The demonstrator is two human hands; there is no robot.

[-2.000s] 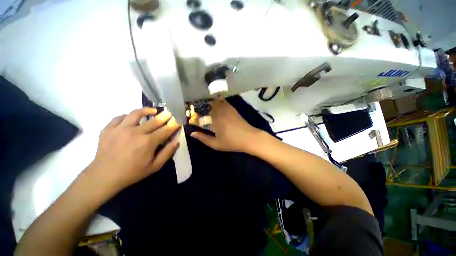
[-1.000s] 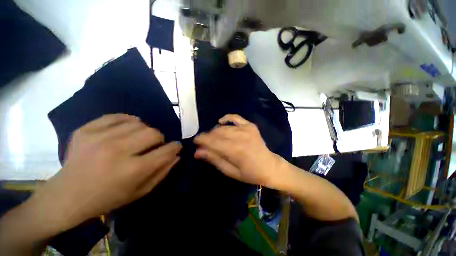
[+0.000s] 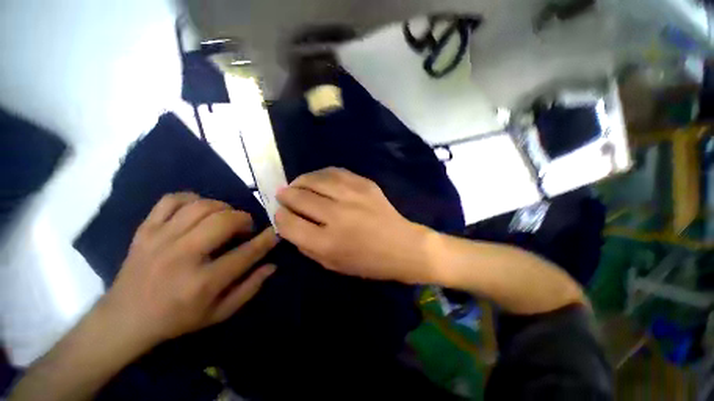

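A large dark navy garment panel (image 3: 337, 313) lies on the table's front part and hangs towards the wearer. A flat white strip (image 3: 267, 160) runs from the machine's needle area down to my fingertips. My left hand (image 3: 196, 262) lies on the fabric left of the strip's lower end, fingers bent. My right hand (image 3: 344, 223) is at the strip's lower end, its fingertips together on the strip and fabric. Whether either hand pinches the cloth is hard to tell because of blur. The needle area is partly hidden under the machine head.
The white machine head (image 3: 517, 63) spans the top. Black-handled scissors (image 3: 446, 47) lie behind. A cream knob (image 3: 324, 99) is near the needle. A flat black rectangle (image 3: 567, 128) lies at right, with a shiny clear bag (image 3: 530, 217) below. Dark fabric (image 3: 27, 157) lies far left.
Since two seconds ago, both hands have moved from the needle area towards the wearer, uncovering the panel's left part. Since one second ago, my right hand has moved onto the strip's lower end.
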